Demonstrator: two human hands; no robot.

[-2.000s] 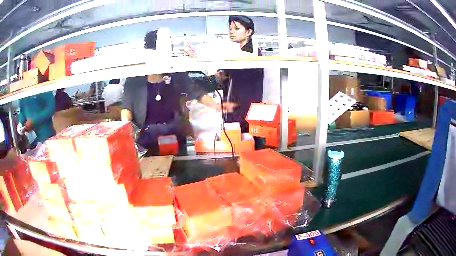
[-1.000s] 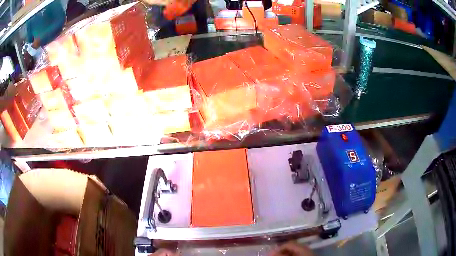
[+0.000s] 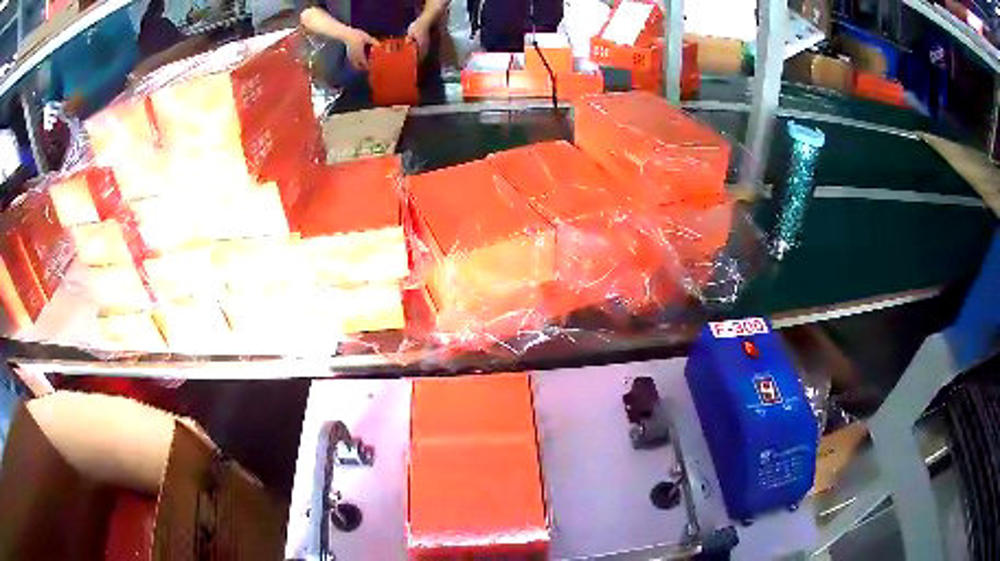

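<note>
An orange-red product box (image 3: 475,466) lies lengthwise on the white-lilac plate of the heat sealer (image 3: 592,438), between the two curved side arms. Its near end reaches the bottom of the picture. The blue sealer control box (image 3: 757,427) stands right of the plate, with an "F-300" label, a red switch and a lit digit display. The front sealing bar is cut off by the bottom edge; only its right end bracket (image 3: 718,541) shows. Neither of my hands is in the picture.
Film-wrapped orange boxes (image 3: 483,236) are stacked behind the sealer on the green belt (image 3: 877,236). A teal glittery cylinder (image 3: 798,189) stands at their right. An open brown carton (image 3: 132,460) is at the lower left. A person's hands (image 3: 360,46) hold an orange box opposite.
The view has tilted down, then slightly up since one second ago. The fingers at the bottom edge and most of the sealing bar have left the picture. The display digit differs.
</note>
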